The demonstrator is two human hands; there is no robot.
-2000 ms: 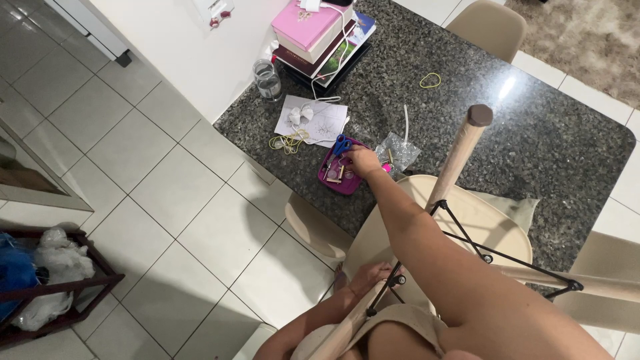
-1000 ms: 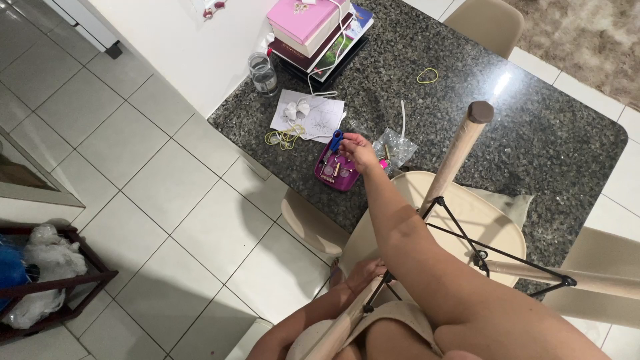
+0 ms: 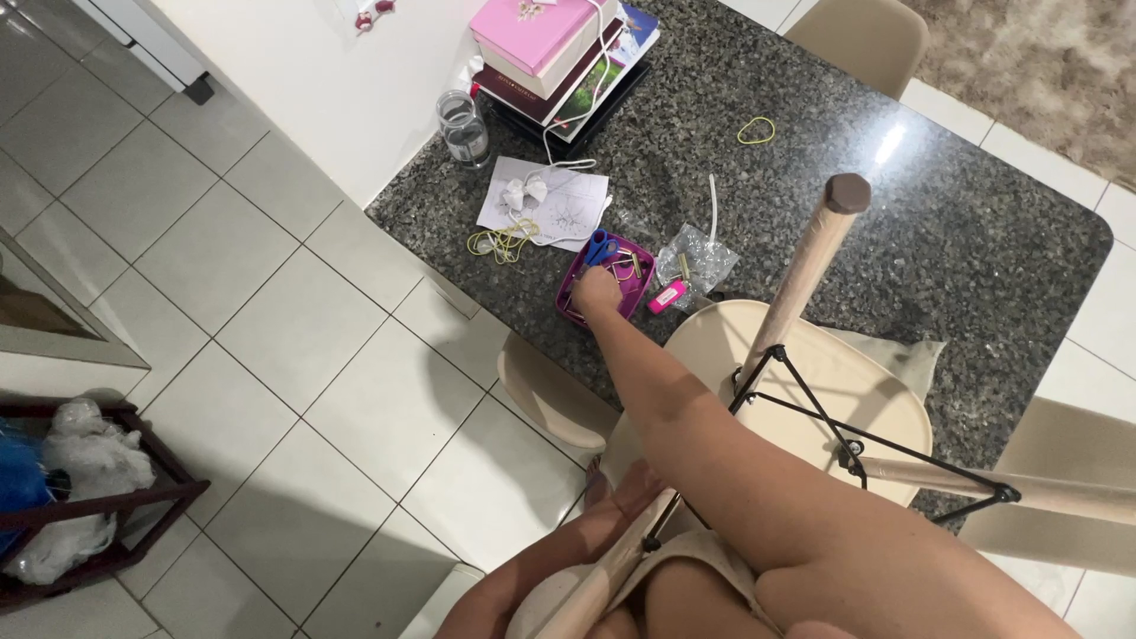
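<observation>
My right hand [image 3: 597, 290] reaches into a purple plastic tray [image 3: 642, 295] on the granite table; its fingertips are hidden, so any grip is unclear. Blue-handled scissors [image 3: 601, 247] and several small metal parts lie in the tray beside it. An upturned beige chair [image 3: 701, 346], with wooden legs [image 3: 803, 275] and black metal braces [image 3: 816, 404], leans at the table's near side. My left hand [image 3: 637, 491] is low by the chair's underside near a wooden leg, partly hidden behind my right arm. A pink object [image 3: 667, 297] and a clear plastic bag [image 3: 697, 262] lie right of the tray.
Books with a pink box [image 3: 537, 34] on top, a glass jar [image 3: 463, 129], paper [image 3: 568, 200] and yellow cord [image 3: 503, 241] are on the granite table [image 3: 994, 240]. Other chairs [image 3: 856, 40] stand around it. A dark rack [image 3: 169, 501] holding plastic bags is at lower left.
My right hand has moved down and left from beside the scissors, further into the purple tray. The left hand stays low near the chair.
</observation>
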